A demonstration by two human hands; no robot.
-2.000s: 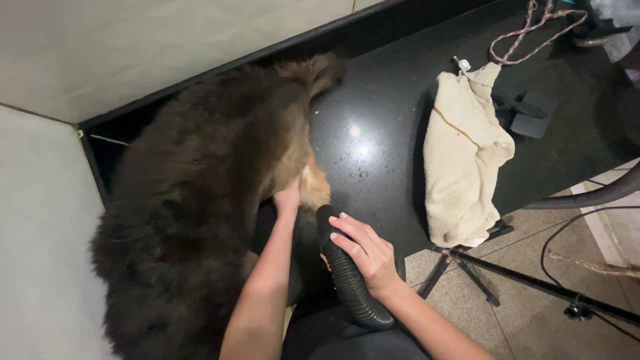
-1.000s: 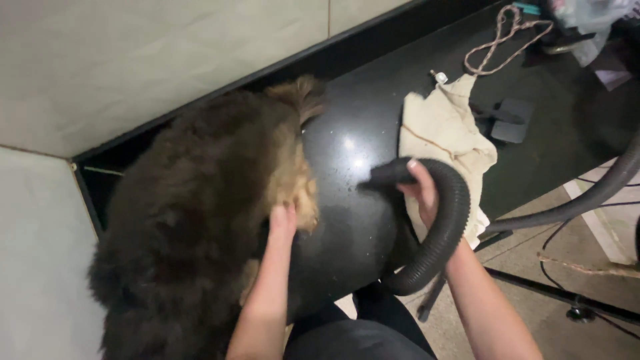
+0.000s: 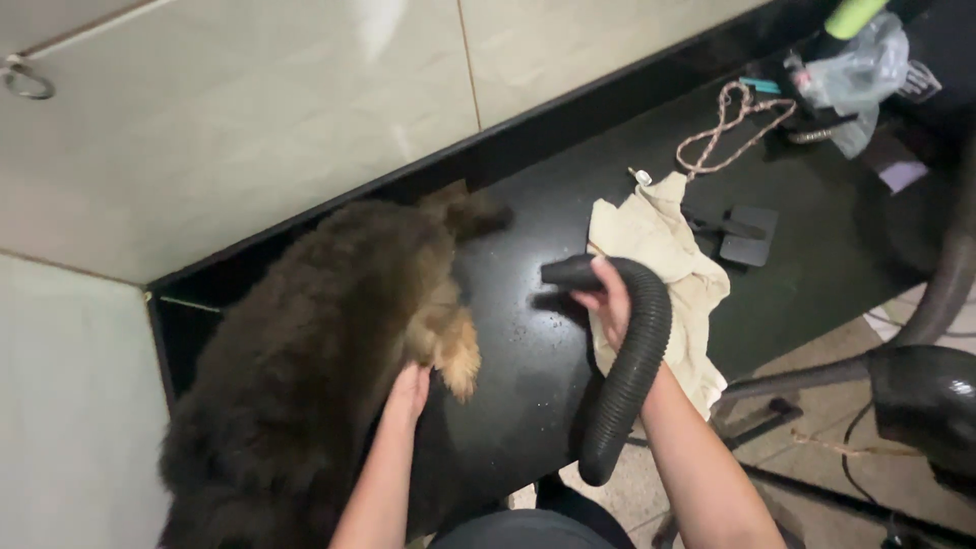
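Observation:
A dark, long-haired dog [image 3: 305, 351] with tan legs lies or stands along the left part of a black counter [image 3: 518, 427]; its posture is unclear. My left hand [image 3: 412, 387] touches the dog's underside beside a tan paw [image 3: 459, 354], its fingertips partly hidden in the fur. In my right hand [image 3: 610, 301] is a black ribbed dryer hose [image 3: 637, 374], held near its nozzle [image 3: 566, 271], which points left toward the dog without touching it. Under that hand and hose lies a crumpled cream towel [image 3: 698, 297].
A slicker brush [image 3: 749, 236] lies right of the towel. Behind are a braided rope lead [image 3: 717, 145] and a clear plastic bag [image 3: 862, 84]. Walls border the counter behind and at left. At lower right, a black machine [image 3: 926, 404], another hose and stand legs are over the tiled floor.
My right hand has moved the nozzle away from the dog's paw, to the right. My left hand has shifted off the paw to beside it. The dog's head end looks blurred by motion.

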